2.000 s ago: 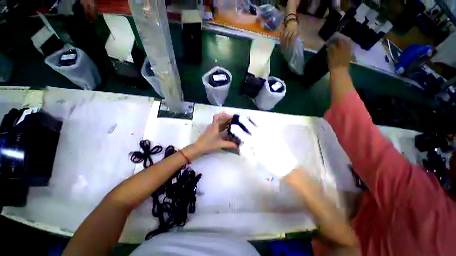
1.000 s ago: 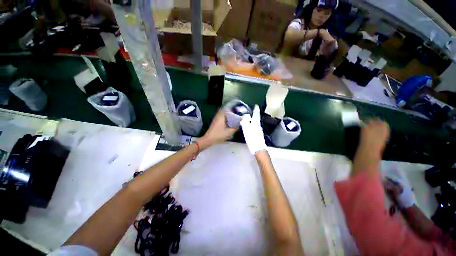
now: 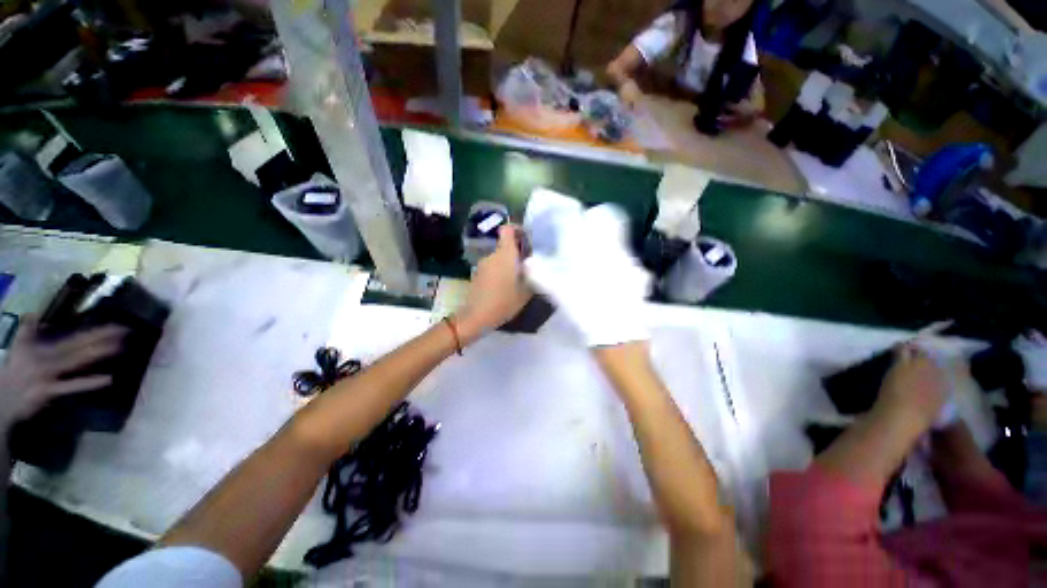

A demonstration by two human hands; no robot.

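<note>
A black retail box (image 3: 529,315) is at the bench's far edge in front of me, with its pale flap (image 3: 553,223) standing up. My left hand (image 3: 501,281), bare with a red bracelet, grips the box's left side. My right hand (image 3: 599,276), in a white glove, is blurred at the box's flap and right side; its fingers' hold cannot be told. A bagged device (image 3: 487,229) stands just behind my left hand. A heap of black cables (image 3: 377,480) lies on the bench, with one looped bundle (image 3: 326,372) above it.
A metal post (image 3: 365,172) stands left of my hands. The green conveyor (image 3: 792,247) carries bagged devices (image 3: 699,270) and open boxes. Another person's hand (image 3: 71,365) touches black pieces at left. A neighbour in a red sleeve (image 3: 829,517) works at right; another person (image 3: 695,57) sits across.
My hands have moved from a bagged device on the conveyor to a black box. Belt items have shifted right. The neighbour's arm has come back to the bench. A hand has appeared at left.
</note>
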